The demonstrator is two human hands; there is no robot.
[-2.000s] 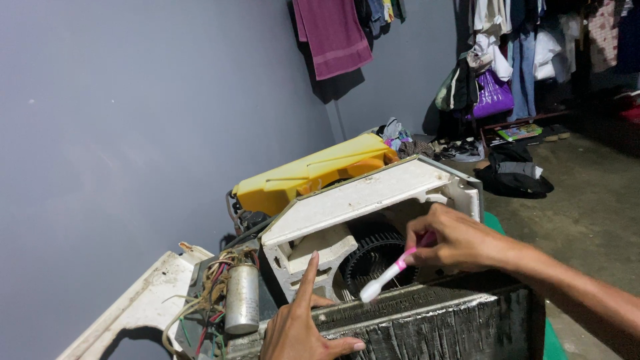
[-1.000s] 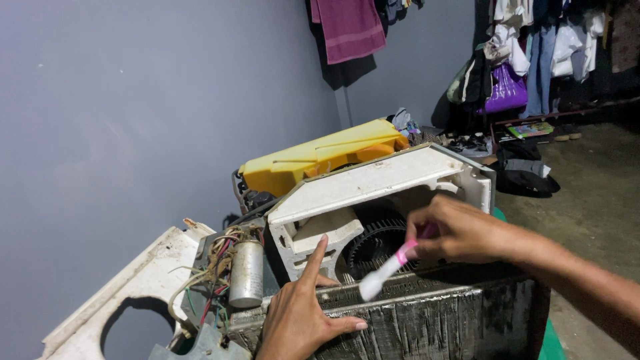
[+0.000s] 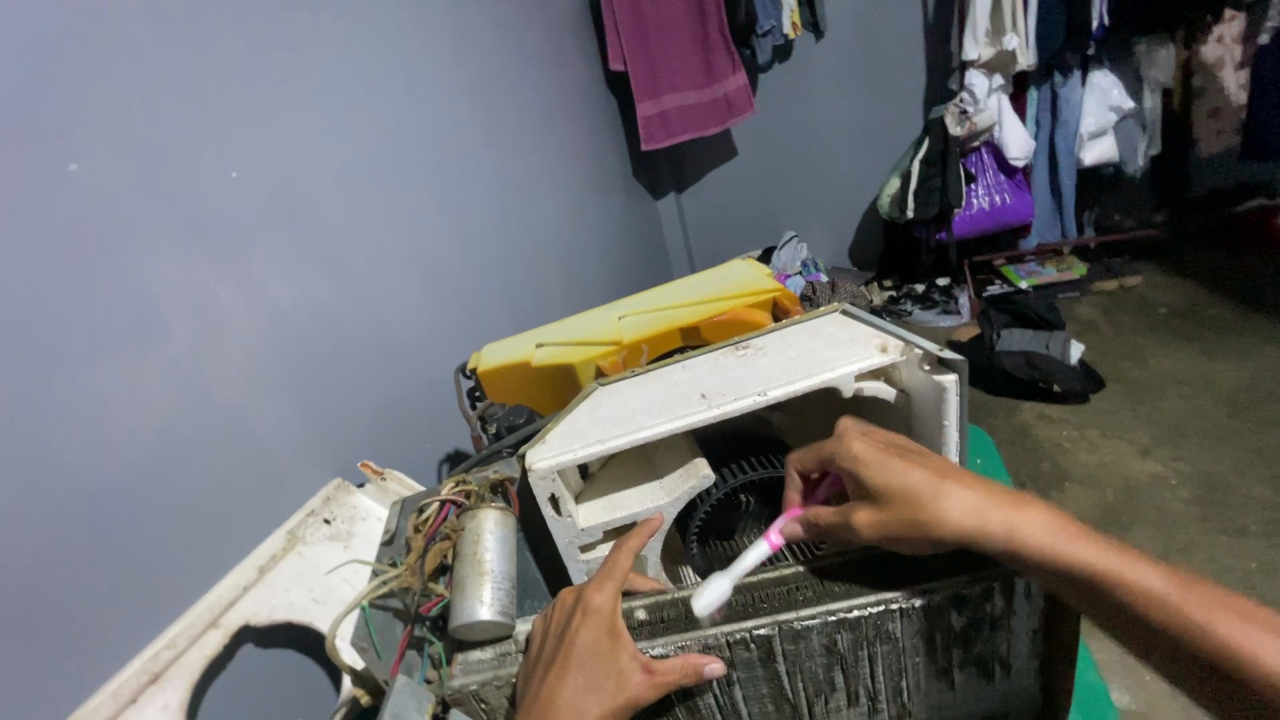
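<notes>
A pink and white toothbrush (image 3: 745, 565) is pinched in my right hand (image 3: 880, 490), its head down at the top edge of a dirty finned coil (image 3: 830, 640) of an opened air conditioner. My left hand (image 3: 600, 630) rests on the coil's left part, index finger pointing up and thumb spread along the front face; it grips nothing loose. Behind the coil, a black blower wheel (image 3: 740, 510) sits inside a white foam housing (image 3: 720, 385), partly hidden by my right hand. The toothbrush's bristles cannot be made out.
A metal capacitor (image 3: 484, 575) with tangled wires (image 3: 415, 570) stands left of the coil. A white panel with a round hole (image 3: 270, 560) leans farther left. Behind the housing lies a yellow plastic part (image 3: 630, 330). A green surface (image 3: 1090, 680) shows at the right, beside the floor.
The toothbrush and my right hand have shifted slightly relative to the coil. My left hand stays at the coil's left part. The view has moved somewhat.
</notes>
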